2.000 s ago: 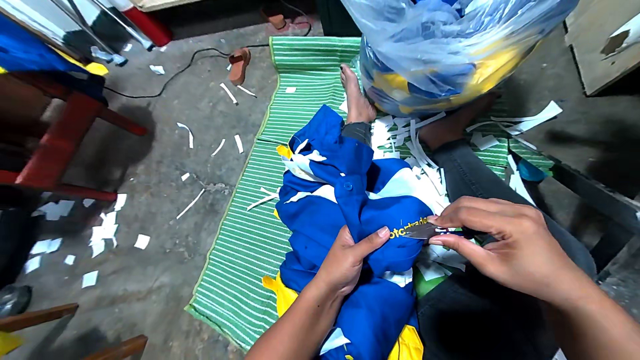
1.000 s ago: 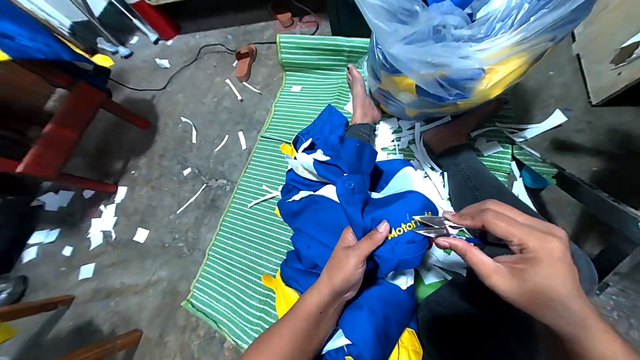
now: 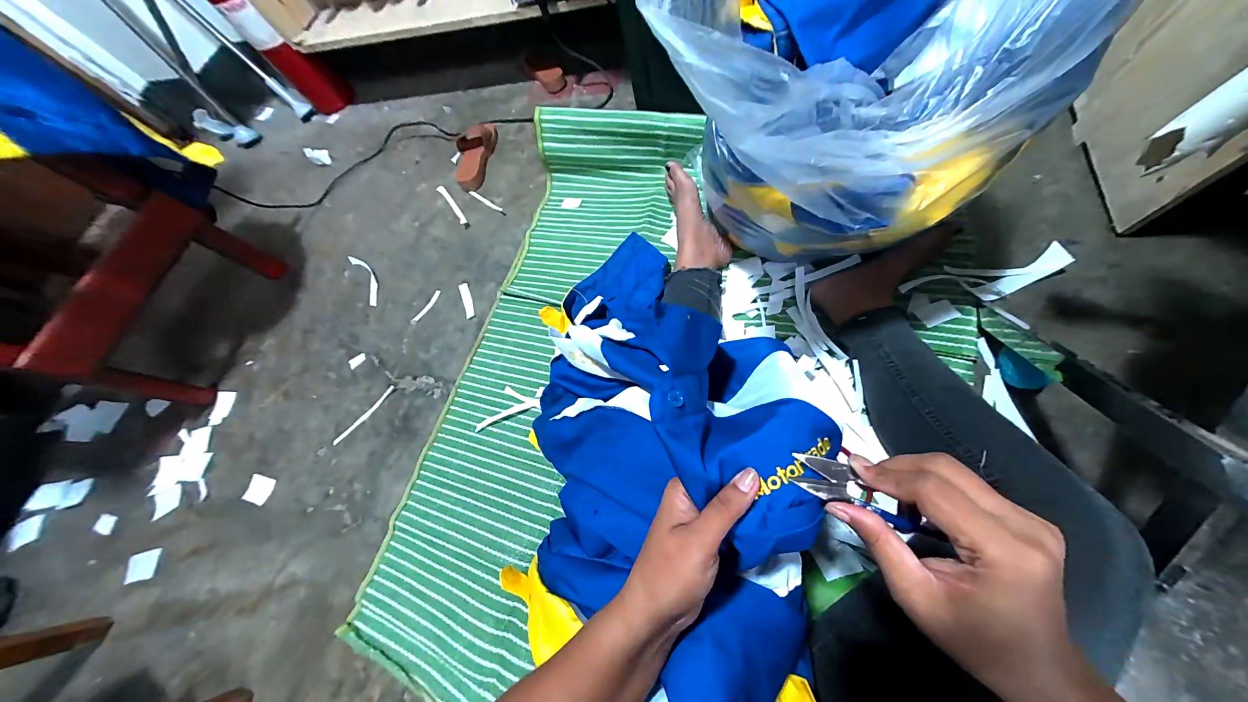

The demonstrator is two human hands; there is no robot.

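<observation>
A blue shirt [image 3: 614, 478] with white and yellow parts and a button placket lies over the person's lap. Yellow embroidered lettering [image 3: 795, 468] runs across its chest. My left hand [image 3: 687, 546] pinches the blue cloth between thumb and fingers, just left of the lettering. In my right hand [image 3: 960, 546] is a pair of thread snips [image 3: 834, 480], held between thumb and fingers. The blades are parted, with their tips over the embroidery. The right hand's fingers hide part of the snips' handle.
A clear plastic bag [image 3: 838, 146] of blue and yellow garments stands beyond the feet. A green striped mat [image 3: 468, 487] lies beneath, with white backing scraps [image 3: 848, 390] beside the shirt. At the left is a red wooden stool [image 3: 107, 292]; a sandal [image 3: 476, 156] and a cable [image 3: 322, 195] lie on the floor.
The snips' blades, near each other over the lettering two seconds ago, now stand visibly apart. The left hand still holds the cloth.
</observation>
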